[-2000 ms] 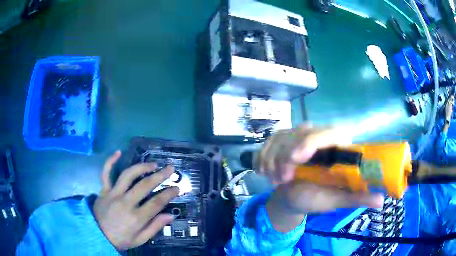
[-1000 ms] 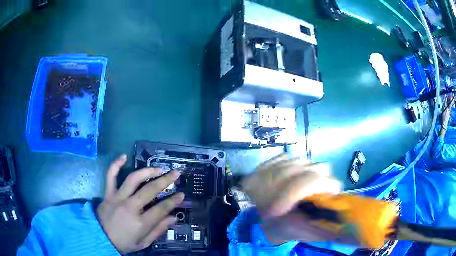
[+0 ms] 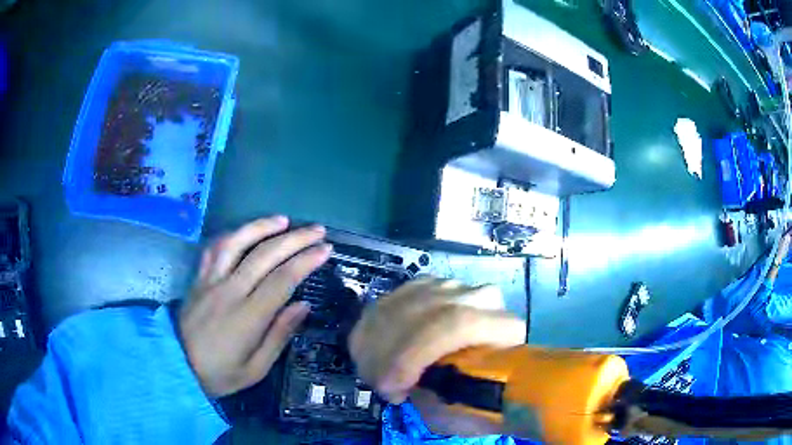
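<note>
A dark device housing [image 3: 330, 382] lies on the bench in front of me, with pale squares near its lower end. My left hand [image 3: 256, 300] lies spread over its upper left side, fingers apart, holding nothing that I can see. My right hand [image 3: 434, 343] is closed around the electric screwdriver [image 3: 564, 391], over the right side of the housing. The orange body points right, with a dark cable. The screwdriver tip is hidden by my right hand, so I cannot tell if it touches the housing.
A white-and-black screw feeder [image 3: 556, 113] stands beyond the housing. A blue bin [image 3: 78, 161] of small black parts is at the left. A small module [image 3: 635, 308] and a white scrap [image 3: 689, 146] lie at the right. A pale hose [image 3: 729, 323] curves there. Another person's arm shows at the right edge.
My right hand has brought the screwdriver left and down, from beside the feeder's front onto the housing. My left hand has shifted slightly up and stays on the housing. The view has turned a little.
</note>
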